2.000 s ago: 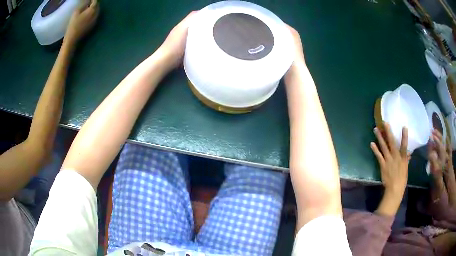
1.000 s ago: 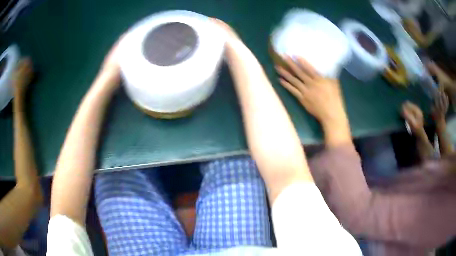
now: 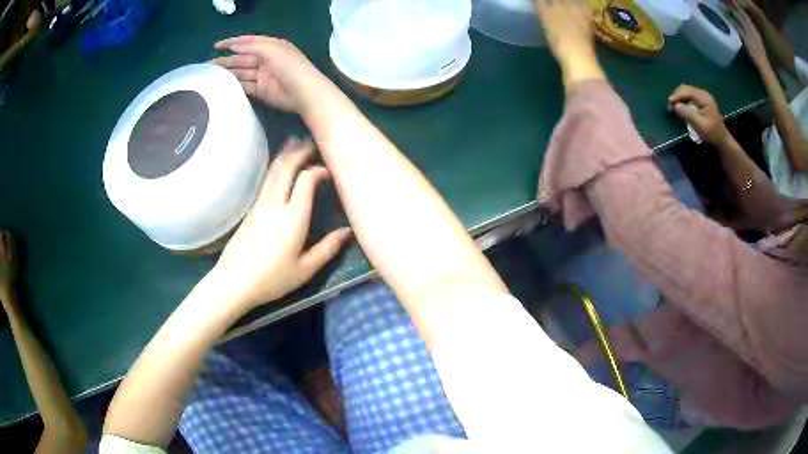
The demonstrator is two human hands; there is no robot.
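An assembled unit (image 3: 230,164), with a white body, dark brown oval and thin tan band, sits slightly tilted in view on the bench at the left. My left hand (image 3: 282,213) is open beside its lower right side, fingers apart and slightly blurred. My right hand (image 3: 266,73) is open at its upper right, palm partly showing, its forearm crossing beyond my left hand. I cannot tell if either hand touches the unit. A second unit, an open white body (image 3: 399,40) on a tan base (image 3: 403,94), stands right of my right hand, its top cut off by the frame.
The green bench (image 3: 461,160) has a metal front edge. At the right, a person in a pink sleeve (image 3: 602,133) reaches toward white parts and a yellow-brown base (image 3: 642,37) with a black fan. A blue bin (image 3: 115,25) is at the far left. Other people's arms show at both sides.
The view has turned. My hands have let go of the assembled unit, which is now at the left. The open white unit on a tan base now stands nearer my right hand.
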